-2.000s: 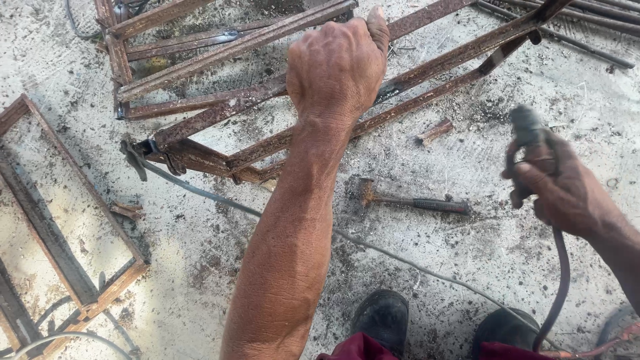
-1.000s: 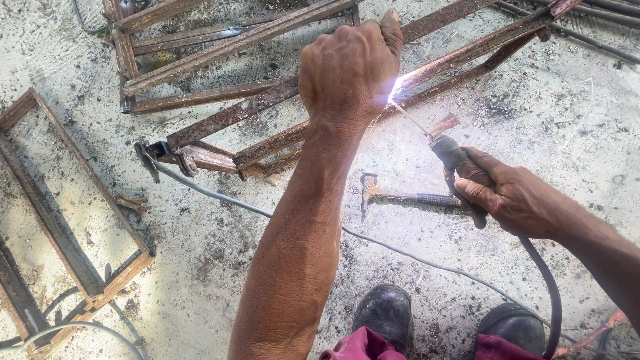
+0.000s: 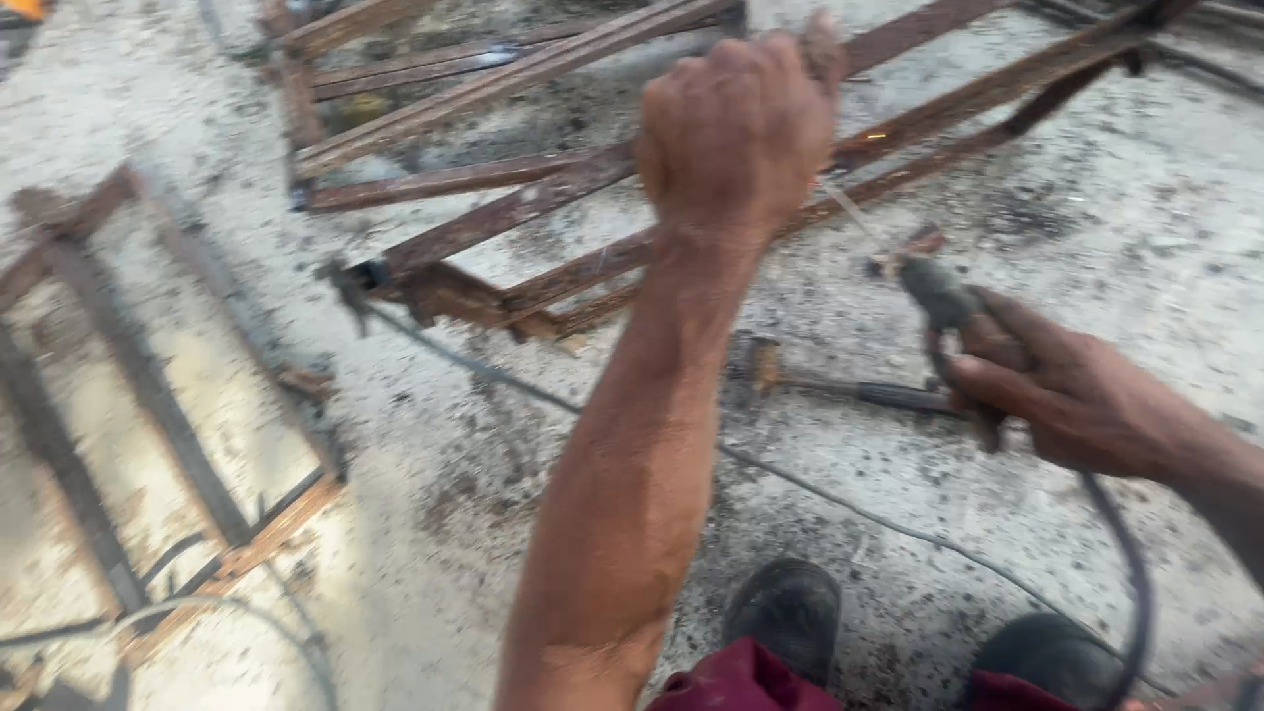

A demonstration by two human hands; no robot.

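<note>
My left hand (image 3: pixel 736 133) is closed around a rusty steel bar (image 3: pixel 513 219) of a welded frame, its thumb pointing up. My right hand (image 3: pixel 1062 380) grips a welding electrode holder (image 3: pixel 938 296). From the holder a thin electrode (image 3: pixel 846 211) reaches toward the bars beside my left hand, where a small orange glow and a spark show. Whether its tip touches metal cannot be told. A clamp (image 3: pixel 351 291) with a cable bites on the frame's left end. Under the holder lies a hammer (image 3: pixel 839 385), its handle end hidden by my right hand.
Another rusty frame (image 3: pixel 148 375) lies at the left, and more bars (image 3: pixel 454 183) at the upper left. A cable (image 3: pixel 849 509) crosses the concrete floor toward my boots (image 3: pixel 785 607). Small metal scraps lie about, and long rods rest at the upper right.
My right hand brought the electrode holder in to the frame, where a bright arc showed one second ago. The arc has gone, leaving a small glow. My left hand stays on the frame.
</note>
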